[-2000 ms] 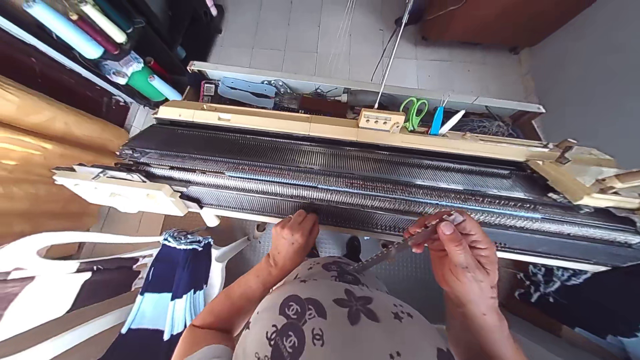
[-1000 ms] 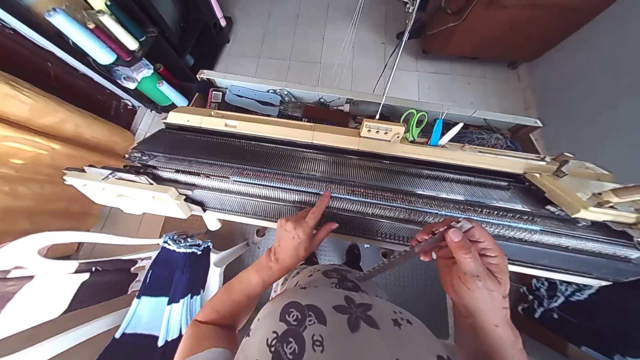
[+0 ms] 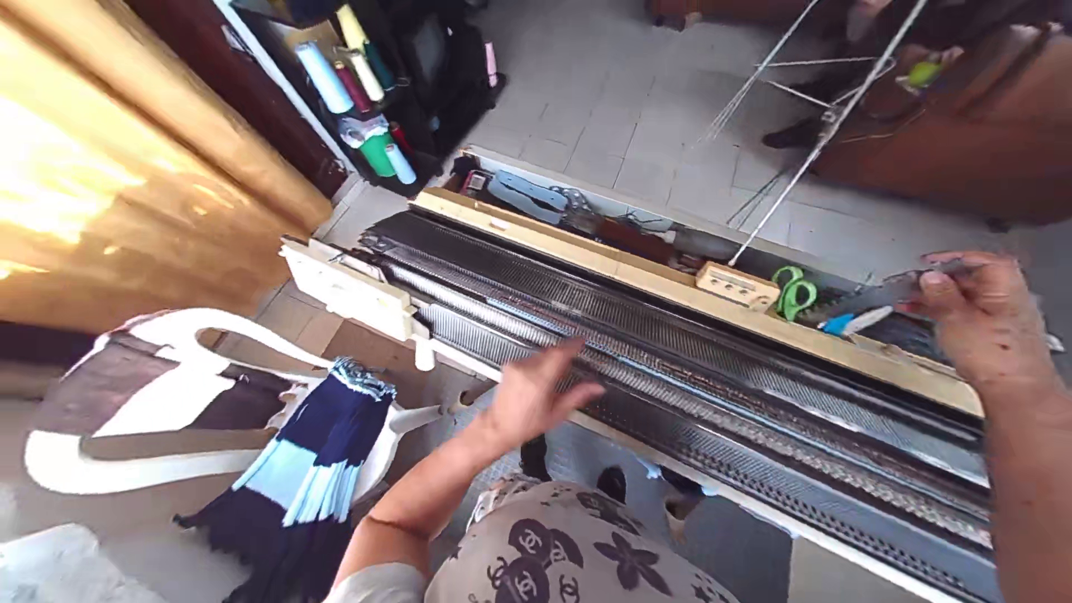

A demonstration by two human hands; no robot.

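A flatbed knitting machine (image 3: 636,285) runs diagonally across the view, with light blue yarn (image 3: 703,383) along its needle bed. My left hand (image 3: 536,394) is over the near edge of the bed, index finger and thumb apart, holding nothing. Up at the right, above the tray behind the machine, my right hand (image 3: 976,314) pinches a thin, flat greyish tool (image 3: 888,293), too blurred to name. Near it lie green-handled scissors (image 3: 794,293) and a blue-and-white tool (image 3: 854,322). A cream carriage (image 3: 347,289) sits at the machine's left end.
A white plastic chair (image 3: 142,477) at the left bears navy and light blue knitted fabric (image 3: 310,444). Yarn cones (image 3: 322,77) stand on a dark shelf at the upper left. A thin metal rod (image 3: 804,167) rises behind the machine. Part of another person shows at the upper right.
My right hand has moved from the near side of the machine to the back tray, with the flat tool in it. My left index finger has extended since the oldest frame. The view has swung left.
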